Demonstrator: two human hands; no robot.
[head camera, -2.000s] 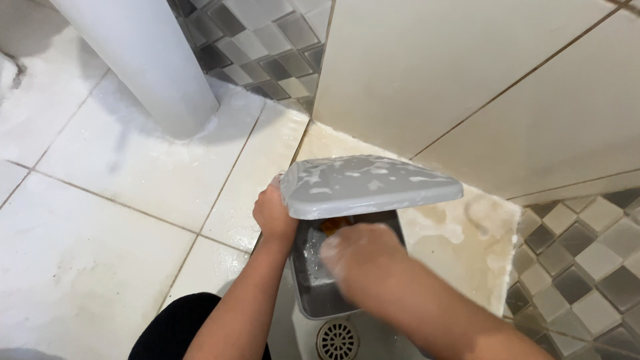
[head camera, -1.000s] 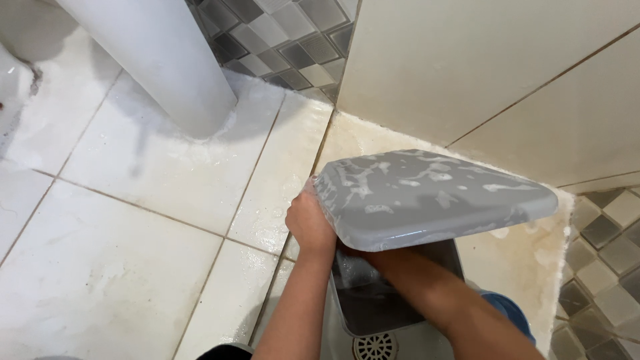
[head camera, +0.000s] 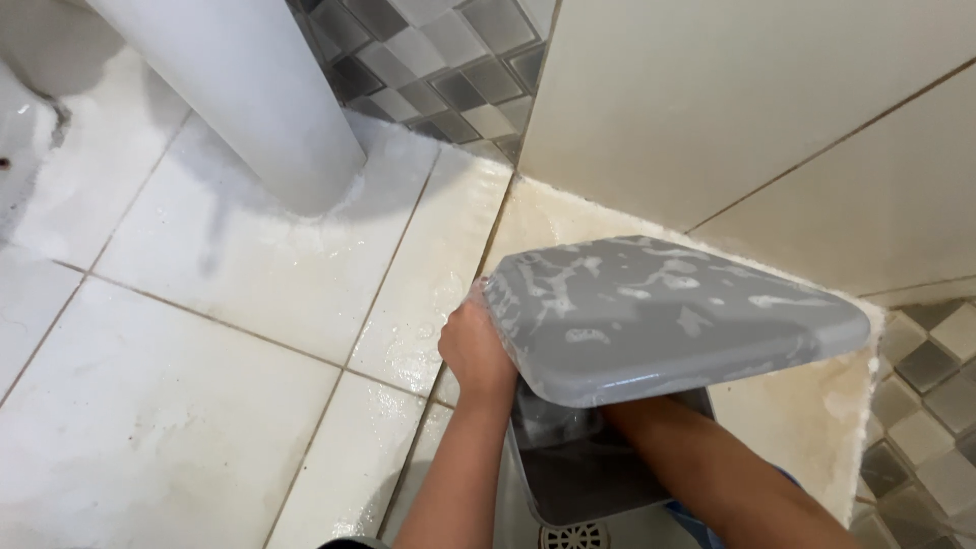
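A grey plastic lid or shallow tray (head camera: 671, 328), streaked with suds, is tilted up over a dark grey rectangular basin (head camera: 587, 465). My left hand (head camera: 476, 343) grips its left edge, the fingertips partly out of sight behind it. Beneath the grey piece, my right forearm reaches over the basin from the lower right; the right hand is hidden, so what it holds or touches cannot be seen.
A round floor drain (head camera: 573, 536) lies just below the basin. Part of a blue object (head camera: 690, 522) shows under my right forearm. A thick white column (head camera: 252, 91) stands on wet floor tiles (head camera: 191, 366). Tiled walls (head camera: 724, 114) meet behind.
The right hand, visible two seconds ago over the basin, has passed out of sight under the grey piece. The blue object has come into view beside the basin. The view has shifted.
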